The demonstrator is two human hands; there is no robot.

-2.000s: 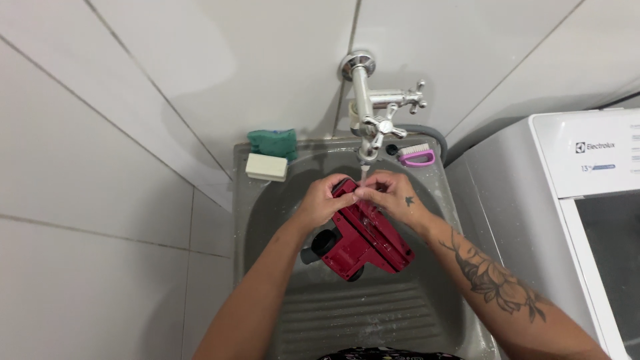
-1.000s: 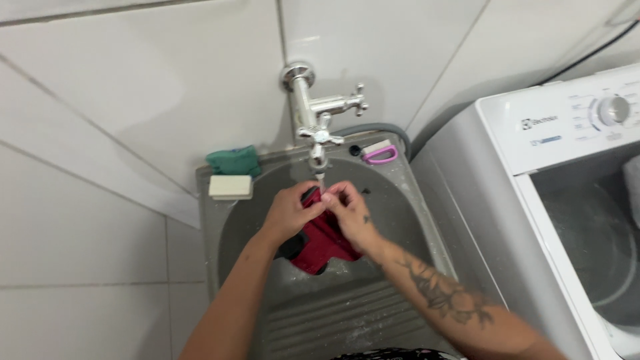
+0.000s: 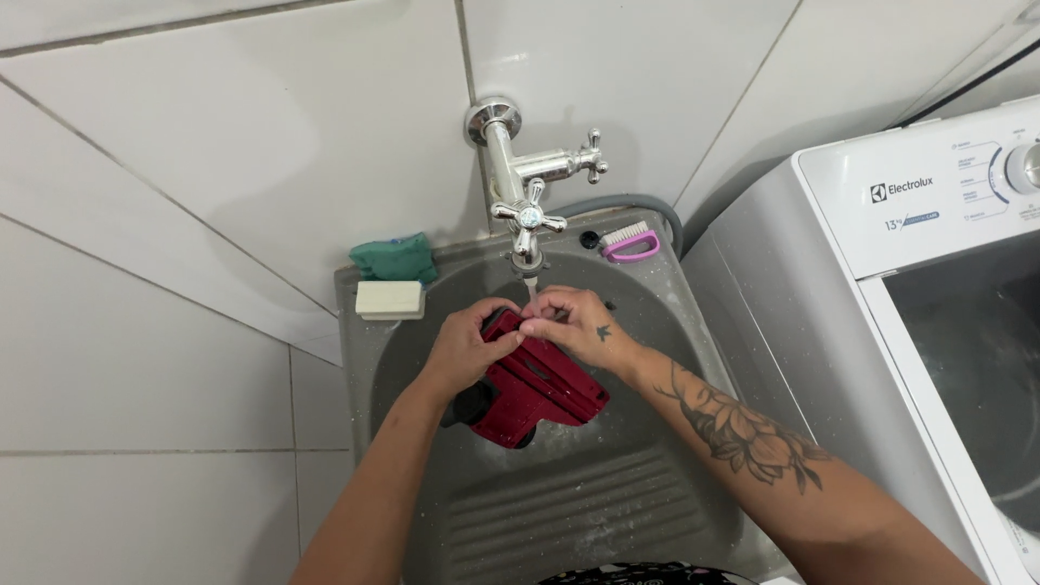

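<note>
A red plastic vacuum cleaner floor head (image 3: 540, 386) with black wheels hangs over the laundry sink basin, its upper end under the spout. My left hand (image 3: 471, 345) grips that end from the left, thumb on top. Close beside it, my right hand (image 3: 575, 325) has thumb and fingertips pinched together at the same end; whether they hold a small part cannot be seen. Water runs from the chrome tap (image 3: 526, 215) onto my fingers and the red head.
The grey laundry sink (image 3: 353, 366) has a ribbed washboard slope in front. A soap bar (image 3: 390, 301) and a green cloth or sponge (image 3: 394, 258) lie on its back left corner. A pink-handled brush (image 3: 632, 244) and black plug (image 3: 590, 240) lie back right. A white Electrolux washing machine (image 3: 837, 203) stands at right.
Both hands stay at the upper end of the red head under the tap. The view has shifted, showing more of the washing machine than two seconds ago.
</note>
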